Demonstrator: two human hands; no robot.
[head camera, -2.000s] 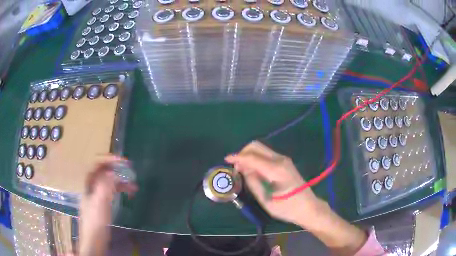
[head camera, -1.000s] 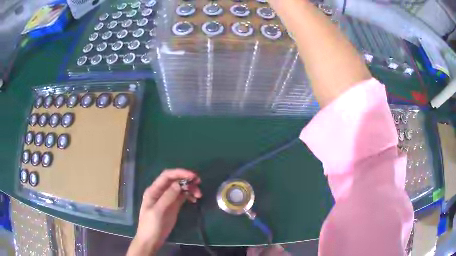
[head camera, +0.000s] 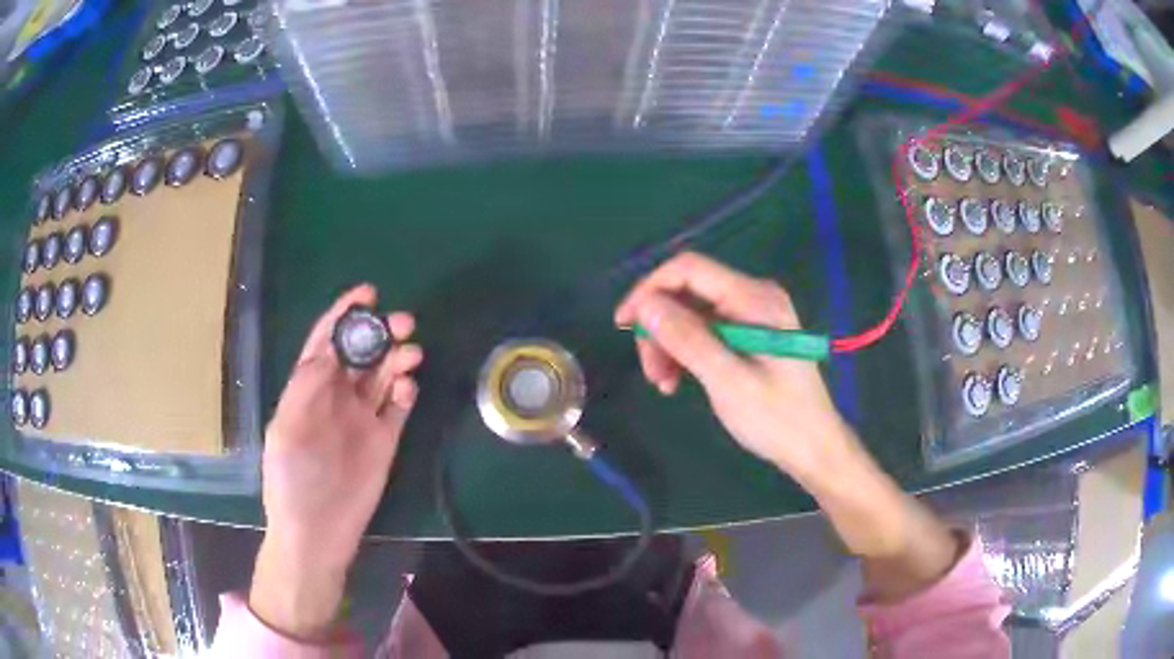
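Note:
My left hand (head camera: 337, 418) holds a dark-rimmed disc (head camera: 362, 337) between its fingertips, face up, left of the round fixture. My right hand (head camera: 721, 348) holds the green test probe (head camera: 773, 341) to the right of the fixture; its tip is near my fingers and touches no disc. The brass-and-silver fixture (head camera: 529, 390) lies on the green mat with no disc seen on it. Its cable (head camera: 451, 496) loops toward the bench edge. A red lead (head camera: 917, 251) runs from the probe to the upper right.
The left tray (head camera: 245, 309) holds rows of dark discs on a brown liner. The right tray (head camera: 917, 348) holds rows of whiter discs. A tall clear tray stack (head camera: 579, 77) stands behind the fixture. Blue tape (head camera: 830, 245) marks the green mat. More trays show below the bench edge.
My right arm has come back from over the stack, and the hand now holds the green probe. My left hand has moved left and now shows a disc. The view has shifted.

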